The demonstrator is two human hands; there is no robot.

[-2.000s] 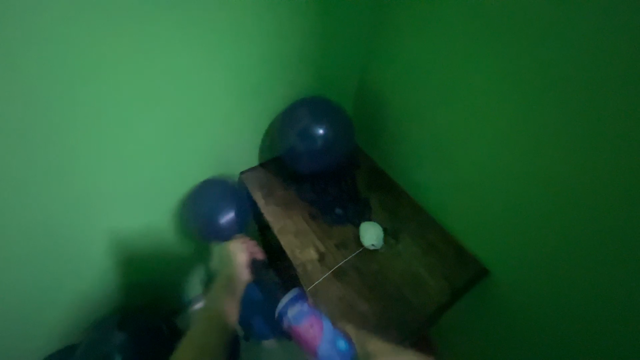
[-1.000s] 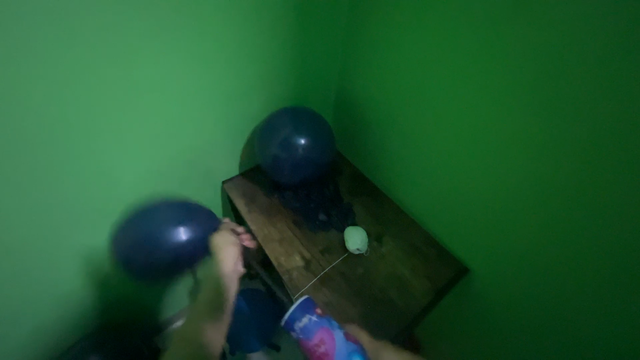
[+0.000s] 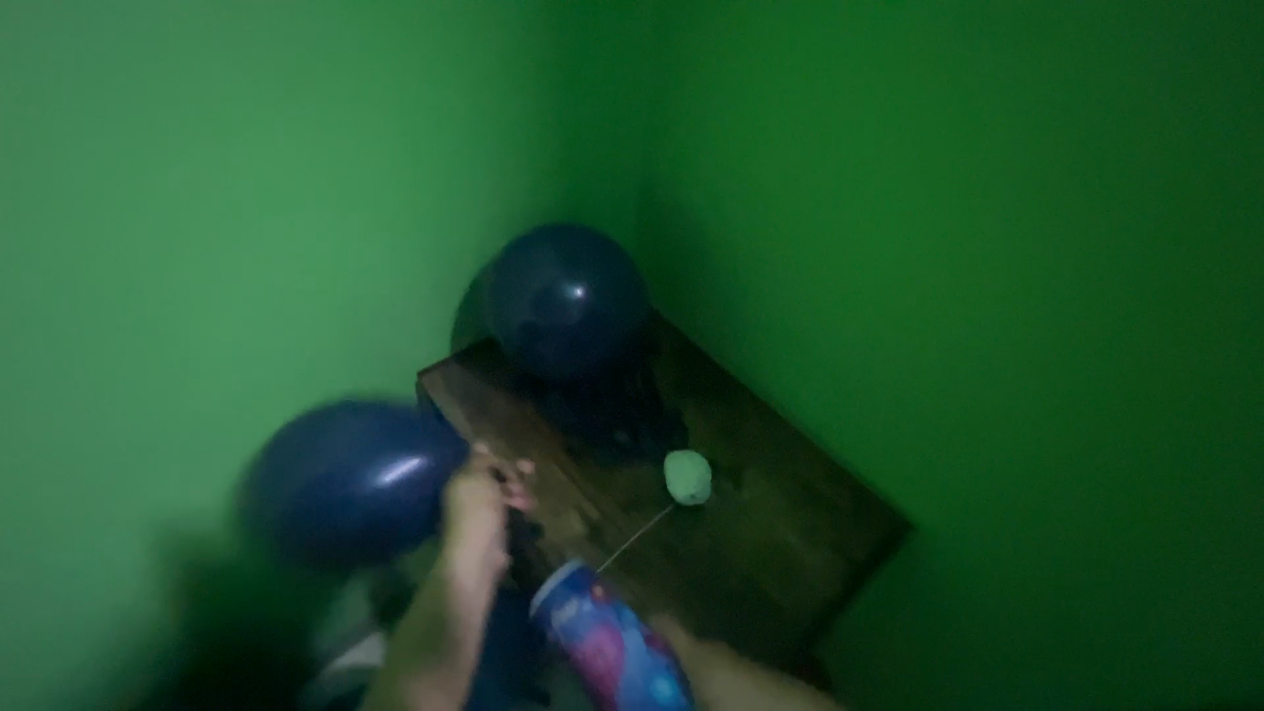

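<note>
My left hand (image 3: 494,494) grips the neck end of an inflated dark blue balloon (image 3: 346,484), which sticks out to the left. Just right of it, at the bottom, is a blue and pink printed cylinder (image 3: 612,637), tilted up to the left. My right hand (image 3: 671,642) is mostly hidden behind the cylinder and appears to hold it; its forearm comes in from the lower right. A pale, round ball of string (image 3: 688,477) sits on the wooden tabletop (image 3: 770,563), with a thin strand running down toward the cylinder's top end.
A second dark blue balloon (image 3: 568,301) rests at the tabletop's back corner, beside a dark heap (image 3: 622,425) that looks like limp balloons. Green walls meet behind the table. Dark and pale things, too dim to name, lie at the lower left.
The balloon at my left hand looks larger and longer than two seconds ago. Since one second ago, my left hand and the balloon have come closer to the table's left edge.
</note>
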